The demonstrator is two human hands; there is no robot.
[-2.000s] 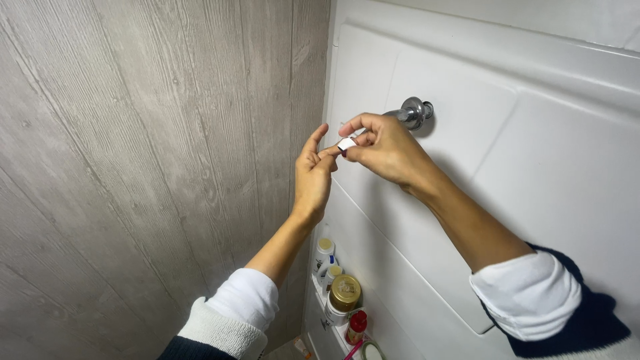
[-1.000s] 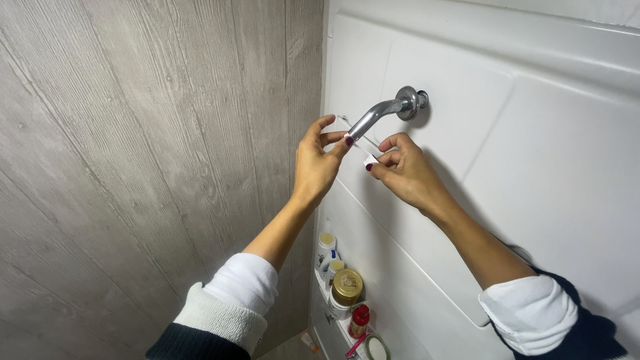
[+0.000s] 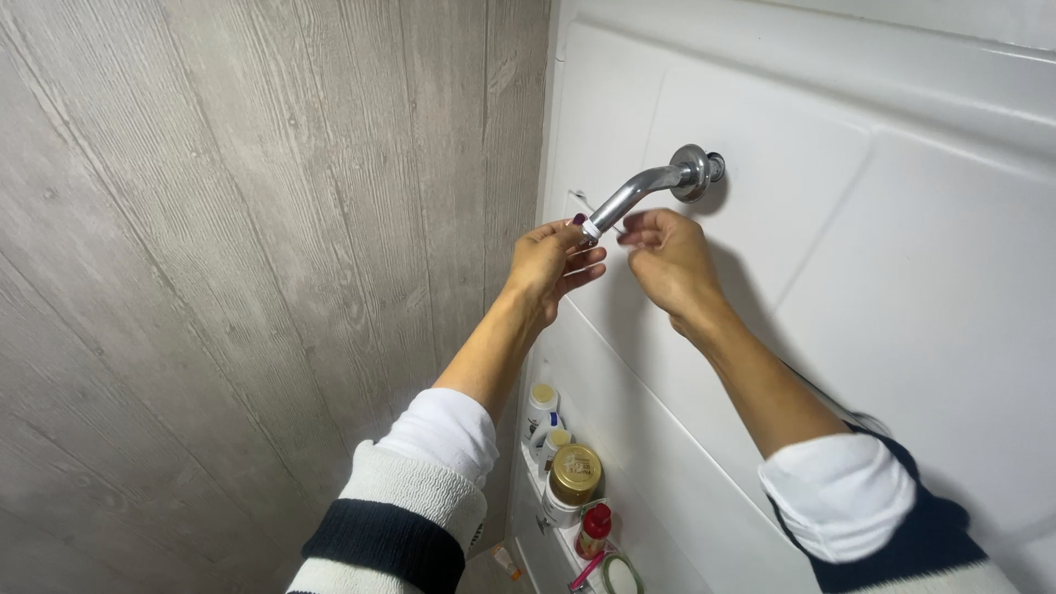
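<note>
A bent chrome shower arm comes out of the white wall panel, its round flange standing slightly off the wall. White tape is around the threaded lower end of the arm. My left hand pinches that end with thumb and index finger, the other fingers spread below. Just right of the pipe end is my right hand, slightly blurred, its fingers curled near a thin white strand; what lies inside them is hidden.
Below, a narrow shelf holds several bottles, a gold-lidded jar, a red pump bottle, a pink razor and a round green-rimmed dish. A wood-look wall meets the white panel at the left.
My hands were together in front of the pipe end two seconds ago, then moved apart, showing the chrome arm. My right hand, which showed a small white piece at its fingertips, has turned over.
</note>
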